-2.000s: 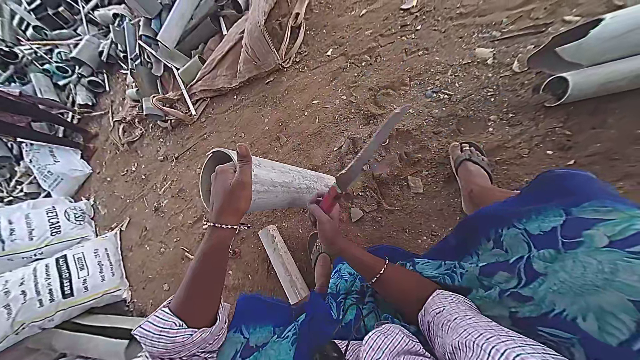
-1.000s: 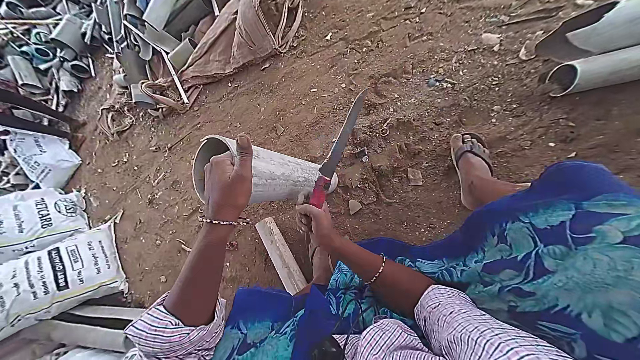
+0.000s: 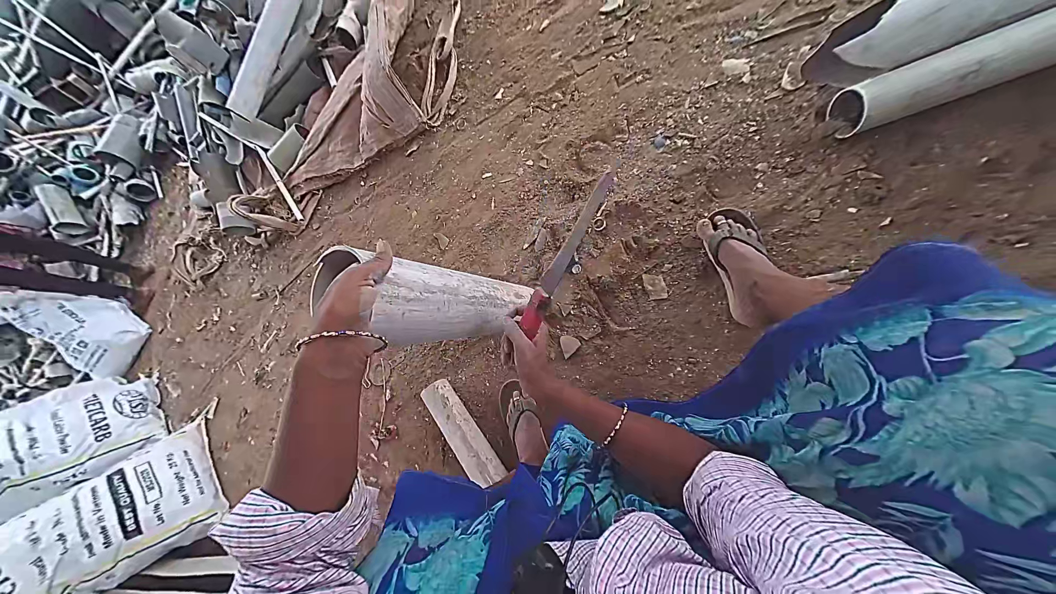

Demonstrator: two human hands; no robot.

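A pale, scuffed plastic pipe piece (image 3: 450, 304) lies across in front of me, its open mouth toward the left. Around that mouth end is my left hand (image 3: 351, 293), thumb on top of the pipe. My right hand (image 3: 528, 346) grips the red handle of a long-bladed knife or saw (image 3: 575, 239). Its blade points up and away to the right, beside the pipe's far end. Whether the blade touches the pipe cannot be made out.
Cut pipe scraps (image 3: 120, 144) are heaped at the upper left beside brown sacking (image 3: 363, 124). Printed white sacks (image 3: 107, 503) lie at lower left. Larger pipes (image 3: 949, 91) rest at upper right. Another pale pipe piece (image 3: 462, 433) is on the dirt near my sandalled foot (image 3: 524, 421).
Compared with one second ago, the blade leans further right and lower. My left hand keeps its hold on the pipe.
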